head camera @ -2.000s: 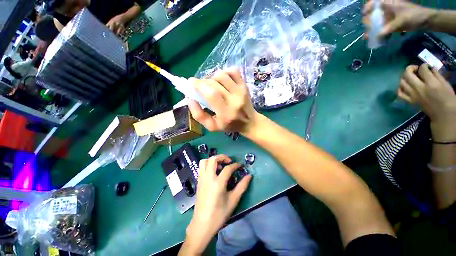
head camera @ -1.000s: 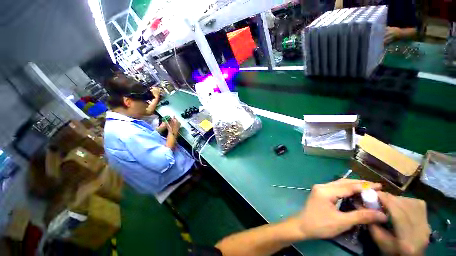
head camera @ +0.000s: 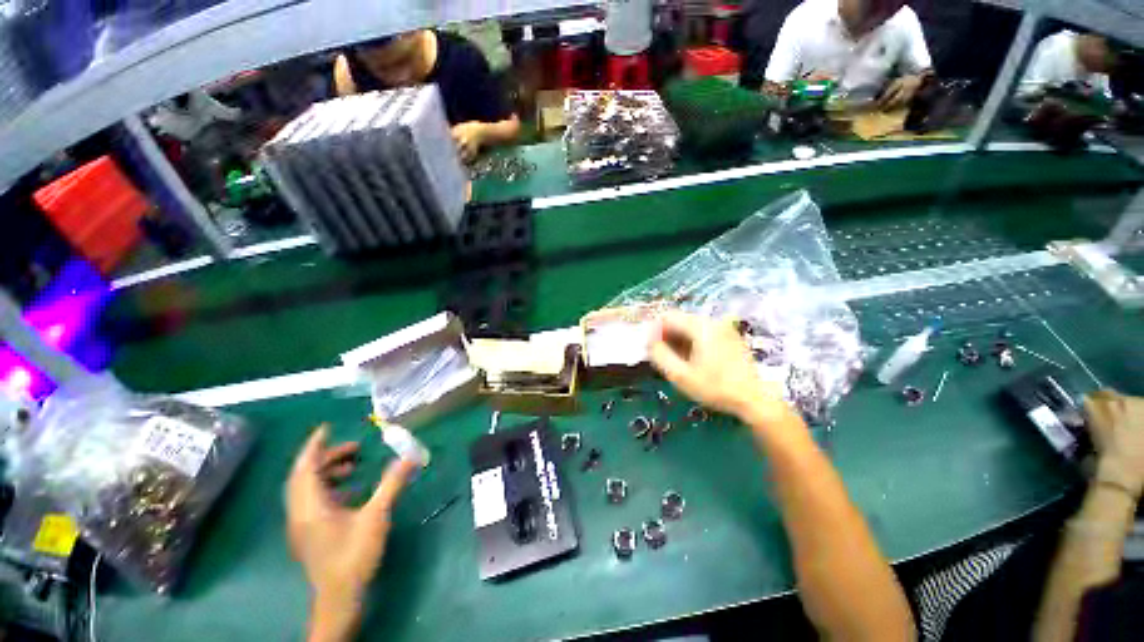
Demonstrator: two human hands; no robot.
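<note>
The black fixture [head camera: 552,508] with a white label lies on the green mat in front of me. Several metal-rimmed housings [head camera: 624,542] lie to its right. My left hand [head camera: 339,517] is left of the fixture, fingers apart. A white needle bottle [head camera: 404,443] with a yellow tip lies by its thumb; whether they touch is unclear. My right hand [head camera: 705,361] is at the right edge of the right open carton [head camera: 615,341], fingertips together. I cannot tell whether they hold anything.
Two more open cartons [head camera: 420,364] [head camera: 524,399] stand behind the fixture. A clear parts bag [head camera: 797,339] lies right, another bag [head camera: 157,483] left. A stacked tray block [head camera: 370,169] stands beyond. Another worker's hand [head camera: 1114,433] is at the right edge; more people are across the bench.
The view has swung right and up. My hands were together at the fixture with the bottle; now they are apart, the left open beside the lying bottle, the right at the right carton.
</note>
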